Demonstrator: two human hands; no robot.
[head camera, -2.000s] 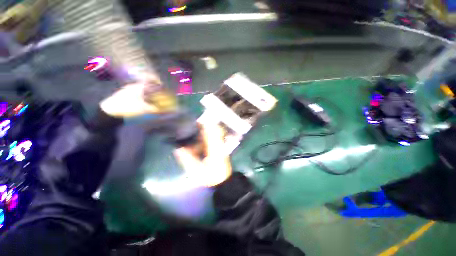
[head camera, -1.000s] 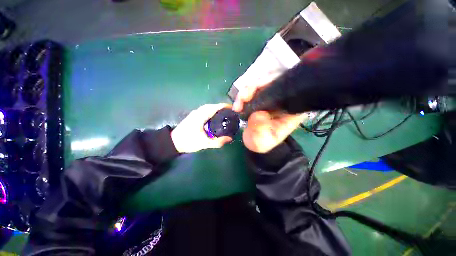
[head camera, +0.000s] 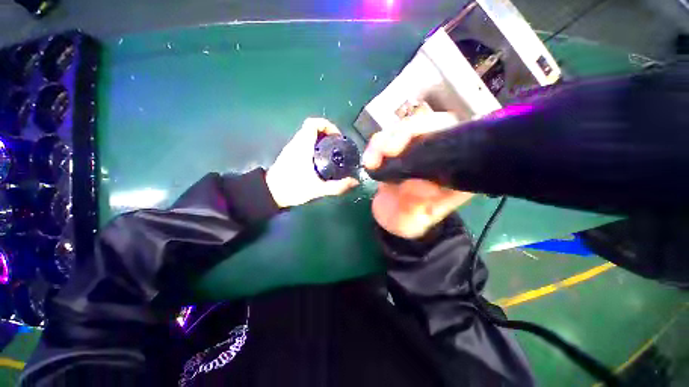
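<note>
A round black unit (head camera: 337, 157) shows its dark end face with small holes. My left hand (head camera: 297, 168) grips it from the left side, above the green bench. My right hand (head camera: 414, 181) is wrapped around the front of a thick black electric screwdriver (head camera: 559, 147), which stretches to the right edge and is blurred. The screwdriver's tip end is just right of the unit; whether they touch cannot be told. A white screw feeder (head camera: 453, 72) with a dark opening stands behind my right hand.
A black tray (head camera: 87, 151) of round units stands at the left, a few glowing. The green bench (head camera: 219, 98) lies under my hands, with a grey strip (head camera: 151, 13) behind it. A black cable (head camera: 555, 340) hangs at the lower right above the green floor with yellow lines.
Since one second ago, the unit and my left hand sit slightly higher in view. The screwdriver lies lower at the right and covers the loose wires. Earlier still, my hands were apart and blurred.
</note>
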